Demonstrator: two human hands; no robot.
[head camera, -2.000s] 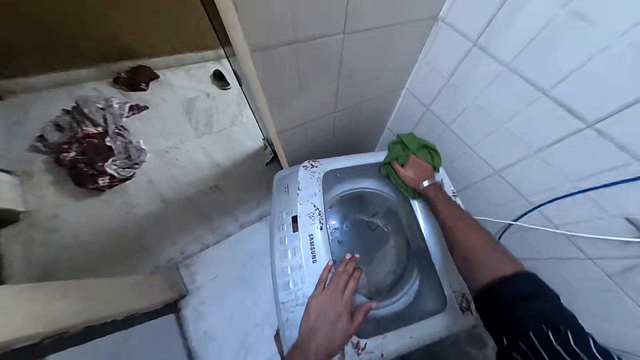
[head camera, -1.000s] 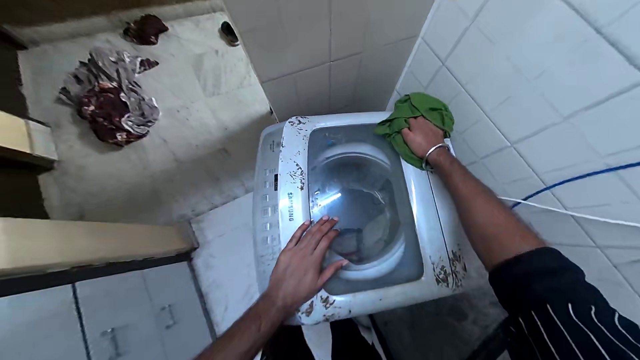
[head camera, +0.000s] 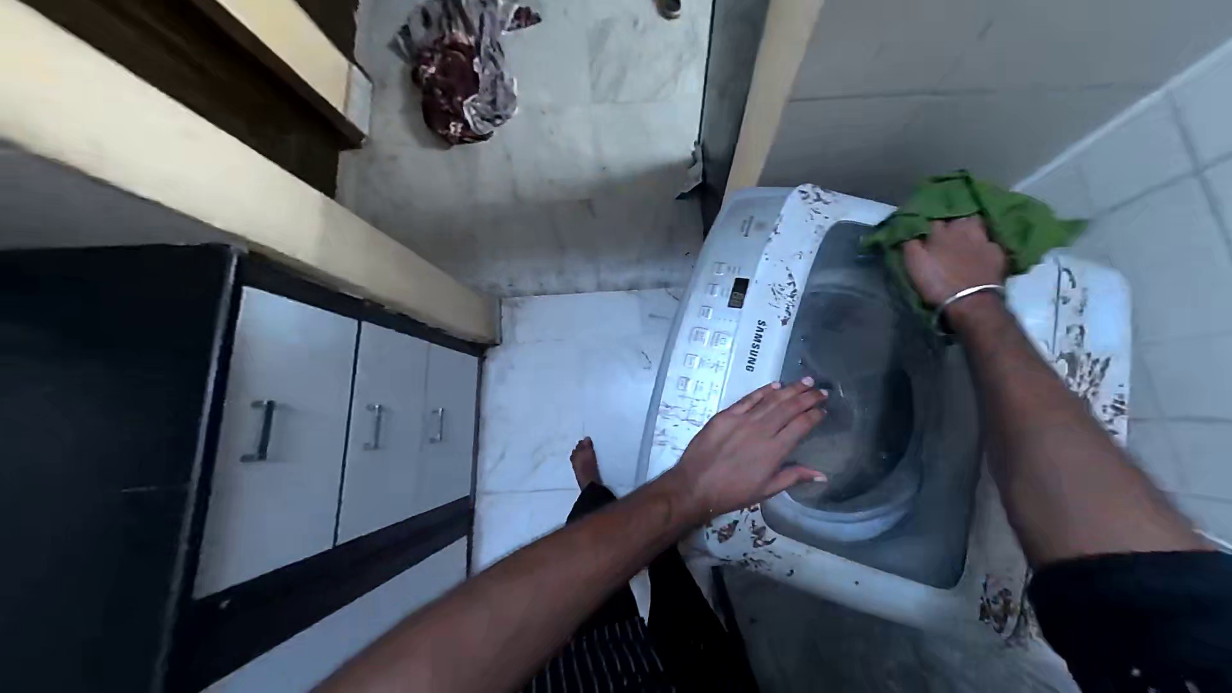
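A white Samsung top-loading washing machine (head camera: 760, 279) with rusty, peeling patches stands at the right of the view. Its lid with a see-through window (head camera: 938, 500) is down. My left hand (head camera: 746, 448) lies flat on the front part of the lid, fingers spread, holding nothing. A bunched green cloth (head camera: 1030, 226) is under my right hand (head camera: 958, 260), which presses it on the far corner of the lid near the tiled wall. The palm and most of the fingertips of my right hand are hidden.
White cabinets with metal handles (head camera: 289, 433) line the left, below a cream ledge (head camera: 385, 260). Crumpled maroon and grey fabric (head camera: 462, 82) lies on the marble floor beyond. A tiled wall (head camera: 962, 125) runs behind the machine. My bare foot (head camera: 584, 462) is on the floor beside it.
The view has turned, showing more of the cabinets. My right hand and the green cloth have shifted from the machine's rear edge onto the lid's corner. My left hand stays on the lid.
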